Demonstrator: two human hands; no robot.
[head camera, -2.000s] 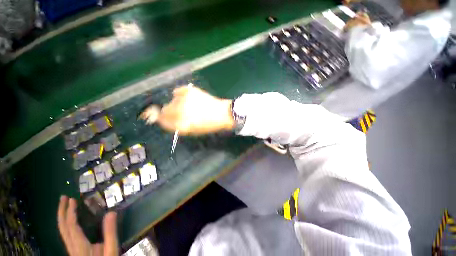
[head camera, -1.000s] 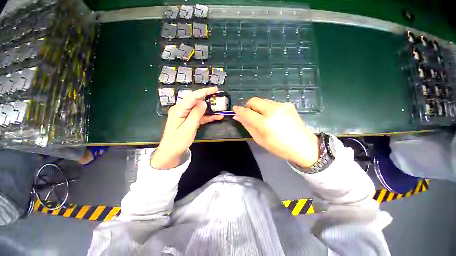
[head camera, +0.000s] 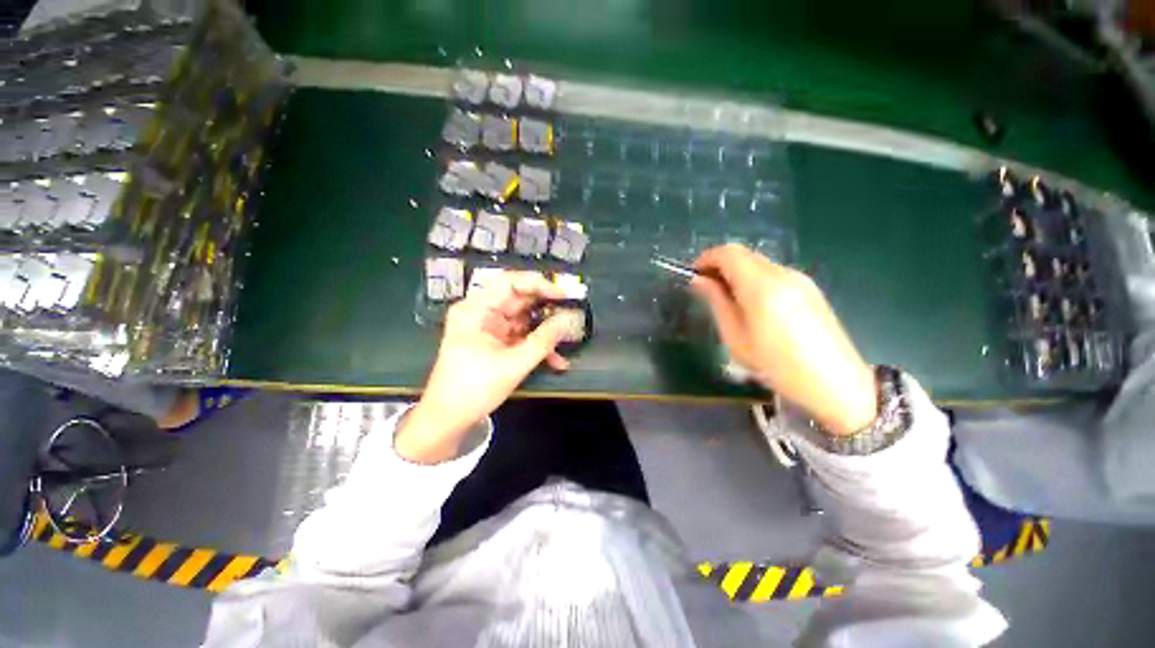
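Observation:
My left hand (head camera: 488, 355) holds a small black device housing (head camera: 579, 324) in its fingertips, above the front edge of the clear blister tray. The fingers cover part of the housing. My right hand (head camera: 779, 332) is to the right, apart from the housing, and holds thin metal tweezers (head camera: 674, 266) whose tip points left. The blister tray (head camera: 684, 190) has rows of flat silver-grey parts (head camera: 490, 230), some with yellow edges, at its left side. Its right pockets show no parts.
Stacked blister trays (head camera: 177, 215) stand at the left. A tray of dark units (head camera: 1045, 272) lies at the right, beside a neighbour's sleeve (head camera: 1134, 392). A pale rail (head camera: 861, 137) separates the bench from the green conveyor belt (head camera: 760, 51), where a small black unit (head camera: 988, 124) lies.
My right hand has moved away from the housing to the right, with the tweezers now clear of it. My left hand still holds the housing, its fingers covering more of it. The view has shifted.

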